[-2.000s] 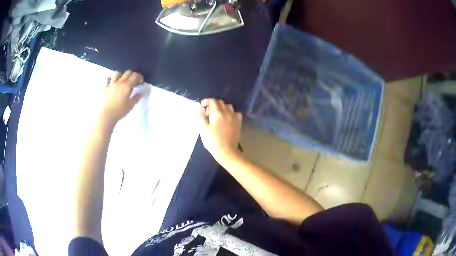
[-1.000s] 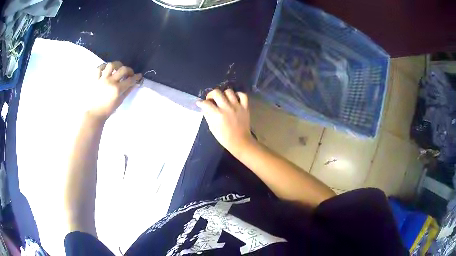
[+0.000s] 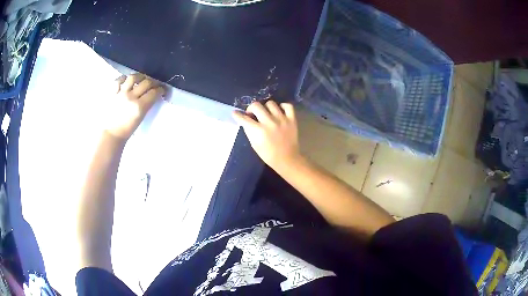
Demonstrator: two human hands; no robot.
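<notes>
A large garment panel (image 3: 168,167), white in the glare, lies on the dark table cover (image 3: 173,40). A folded edge (image 3: 200,104), greyer than the panel, runs along its far side. My left hand (image 3: 134,104) pinches the folded edge near its middle, with bent fingers. My right hand (image 3: 272,130) pinches the right end of the same edge, at the panel's corner. The fingertips of both hands are partly hidden. Only the rim of the iron (image 3: 228,2) shows at the top edge.
A blue mesh-sided crate with clear plastic liner (image 3: 376,81) stands right of the table on the tiled floor (image 3: 399,179). Crumpled grey pieces (image 3: 20,29) lie at the upper left. Loose threads lie on the dark cover. A dark red cloth (image 3: 463,29) is at the upper right.
The panel's far edge is now turned over as a grey strip between my hands. My right hand has moved slightly right. The view has shifted, so the iron is mostly out of frame.
</notes>
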